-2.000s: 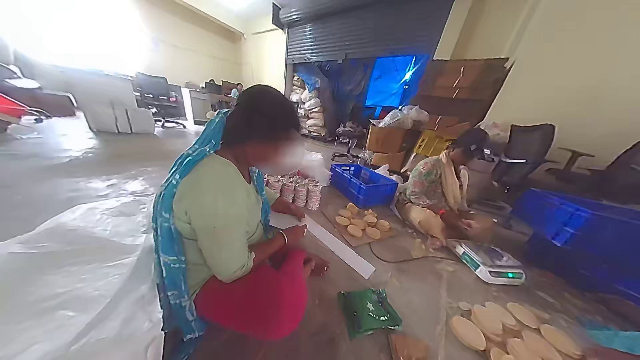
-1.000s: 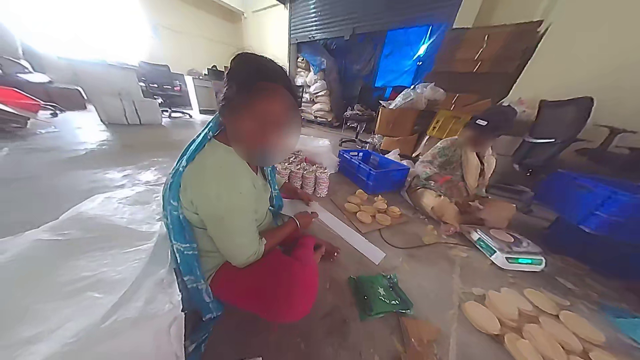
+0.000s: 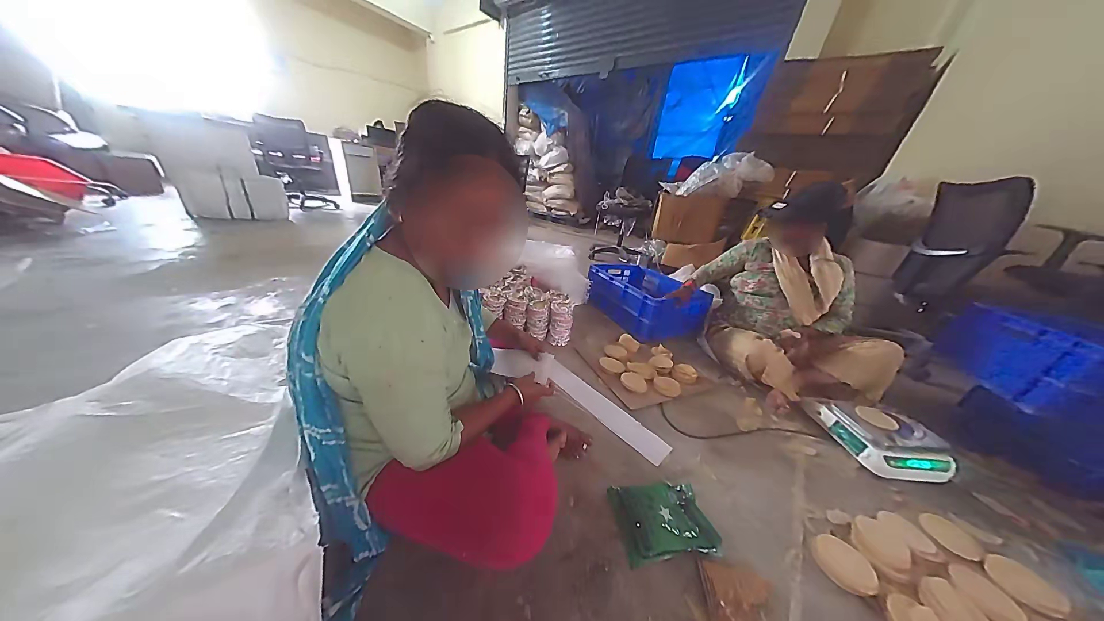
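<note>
Neither my left hand nor my right hand shows in the head view. A seated person in a light green top holds a small pale piece above a long white strip (image 3: 612, 412) on the floor. A green plastic packet (image 3: 664, 522) lies in front of that person. Several tan oval pieces (image 3: 845, 565) are spread at the lower right. More such pieces (image 3: 636, 382) rest on a brown sheet (image 3: 595, 354) near the middle. One oval piece (image 3: 876, 418) is on the pan of a digital scale (image 3: 897, 448) with a lit green display.
A second seated person has one hand at a blue plastic crate (image 3: 647, 302). Patterned stacks (image 3: 536, 317) stand beside it. Blue crates (image 3: 1026, 354) and an office chair (image 3: 966, 233) are at the right. Translucent plastic sheeting (image 3: 155, 483) covers the left floor. A brown piece (image 3: 733, 591) lies bottom centre.
The second person, bent forward earlier, now sits more upright with an arm out to the blue crate. The oval piece on the scale was not visible there two seconds ago.
</note>
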